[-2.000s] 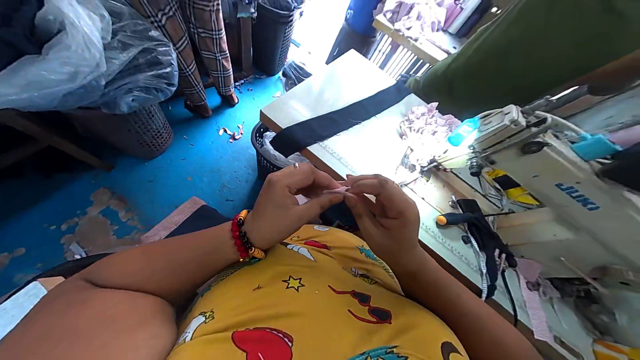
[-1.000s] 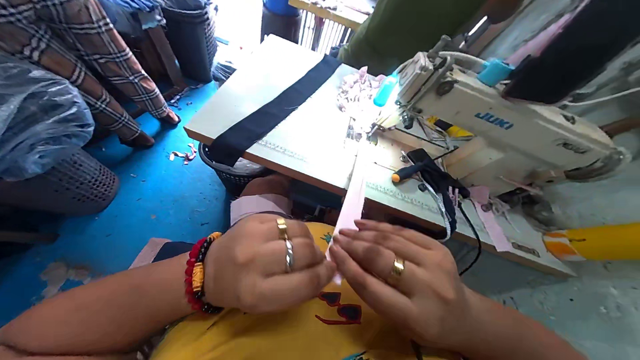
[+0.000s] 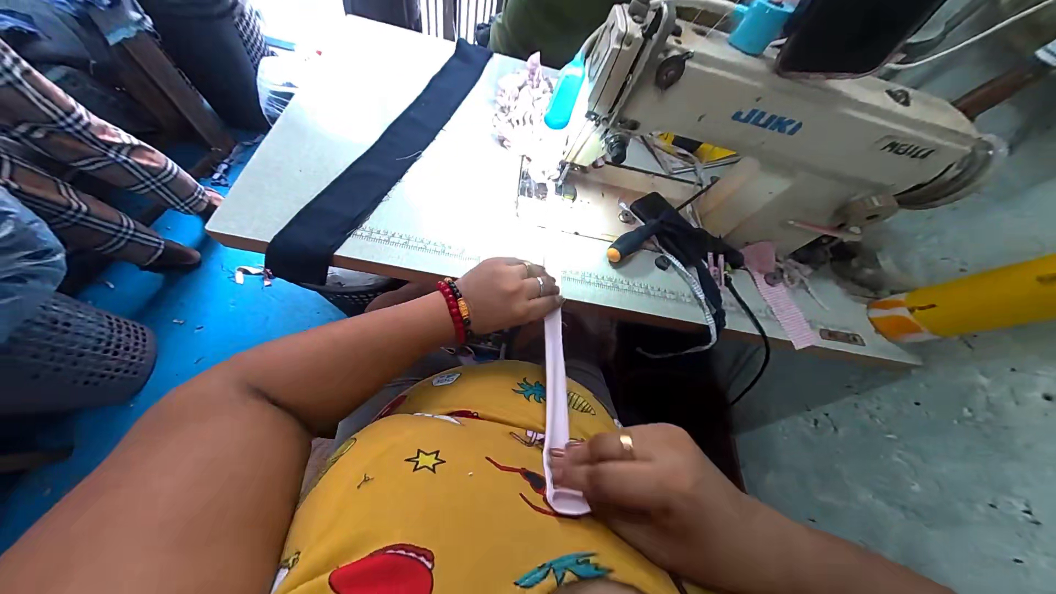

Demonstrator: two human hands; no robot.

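A narrow strip of pale pink fabric (image 3: 557, 388) runs lengthwise between my two hands, over the lap of a yellow printed shirt. My left hand (image 3: 510, 295), with rings and a beaded bracelet, grips its far end at the front edge of the sewing table. Nearer my body, my right hand (image 3: 639, 474) pinches the strip close to its looped near end. Beyond my left hand stands a Juki sewing machine (image 3: 767, 115). A bunch of gathered pinkish fabric (image 3: 524, 107) lies beside its needle area.
A dark fabric band (image 3: 379, 173) crosses the white tabletop (image 3: 322, 107) and hangs over its front edge. A screwdriver (image 3: 634, 241), black cloth and a cord lie right of the needle. A perforated basket (image 3: 74, 351) stands on the blue floor. A yellow cylinder (image 3: 982, 297) is at right.
My hands were together on the pink strip; now they are apart, the left at the table edge, the right close to my body. The view has shifted nearer the table.
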